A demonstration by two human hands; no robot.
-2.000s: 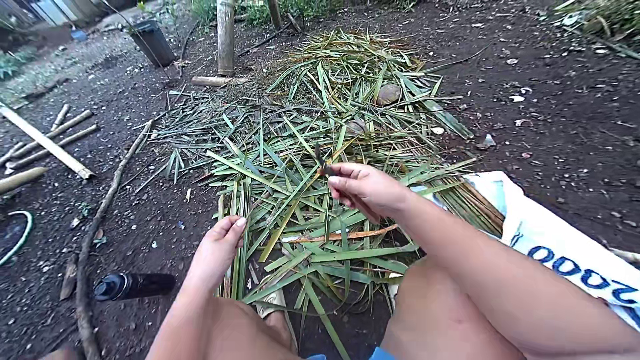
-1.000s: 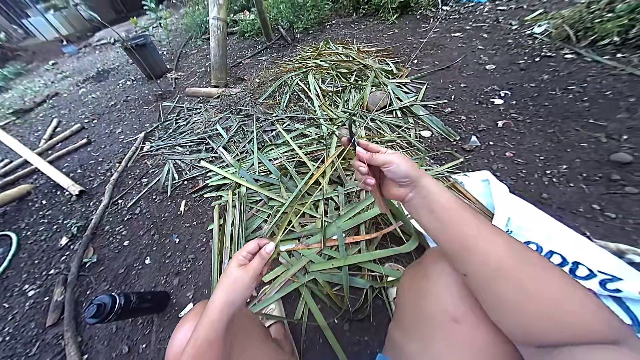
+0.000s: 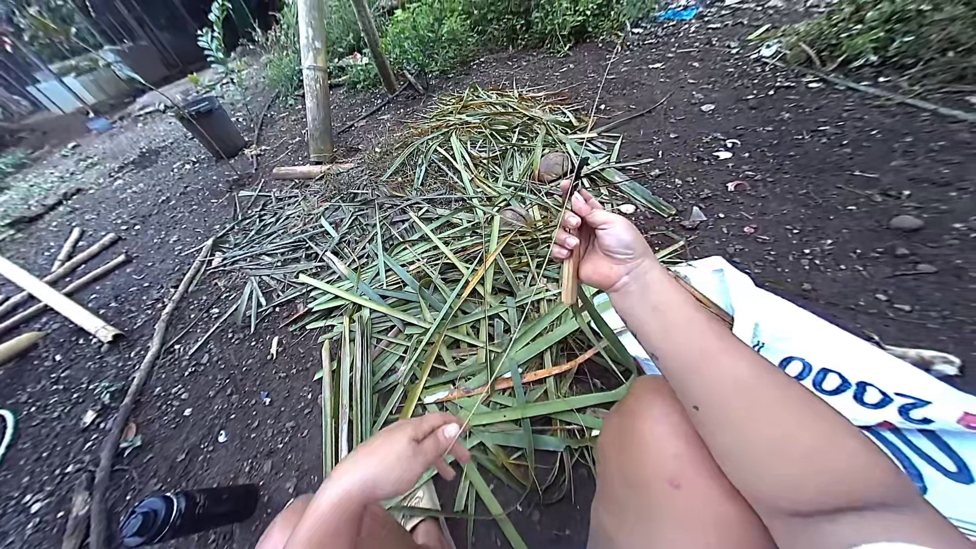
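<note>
My right hand (image 3: 602, 244) is closed around a small knife with a wooden handle (image 3: 570, 276); its dark blade points up and away. A thin, long leaf midrib (image 3: 526, 324) runs from beyond my right hand down to my left hand (image 3: 404, 457), whose thumb and fingers are at its lower end. Whether the left fingers pinch it is unclear. Below both hands lies a heap of long green and brown palm leaf strips (image 3: 427, 290). An orange-brown strip (image 3: 534, 376) lies across it near my knees.
A black bottle (image 3: 191, 512) lies at lower left beside a long stick (image 3: 152, 351). Bamboo pieces (image 3: 61, 297) lie farther left. A printed white sack (image 3: 831, 366) is at my right. Behind the heap are a post (image 3: 316, 84) and a dark bucket (image 3: 213, 126). Coconut husks (image 3: 554, 166) rest on the leaves.
My right hand has moved up and away from my left hand since two seconds ago. The thin midrib now shows stretching past the knife. The left hand's fingers look more spread.
</note>
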